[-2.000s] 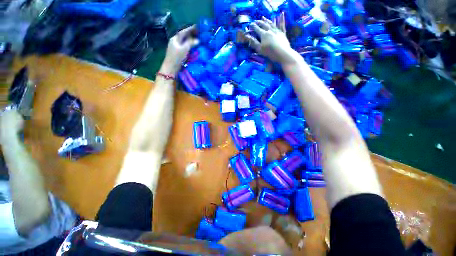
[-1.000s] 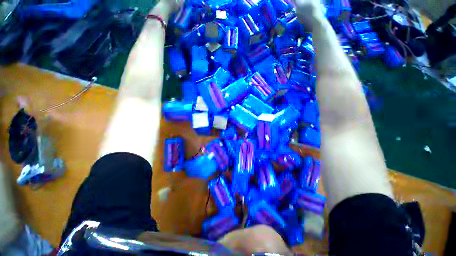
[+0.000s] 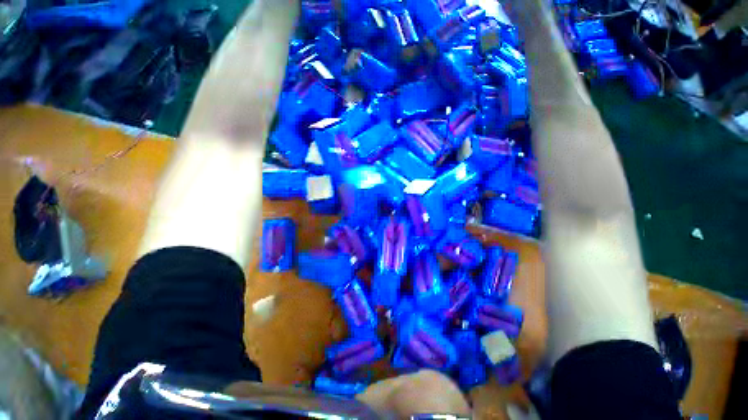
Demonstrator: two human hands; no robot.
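Observation:
A large heap of blue battery packs (image 3: 394, 164) with purple-pink stripes lies between my forearms, from the top edge down to near my body. Some packs carry pale square adhesive pads (image 3: 319, 188). My left forearm reaches up along the heap's left side and my right forearm along its right side. Both hands are cut off by the top edge, so what they hold or touch is hidden.
A black round shell (image 3: 37, 220) with a grey-white housing (image 3: 74, 250) sits on the orange bench (image 3: 148, 176) at left. Dark bundles (image 3: 90, 61) lie at upper left. More packs and wires are at upper right on the green surface (image 3: 689, 197). A person's blurred arm shows at lower left.
My arms have reached farther forward, and both hands have left the picture at the top. The heap has spread and shifted toward my body, with more packs close to me.

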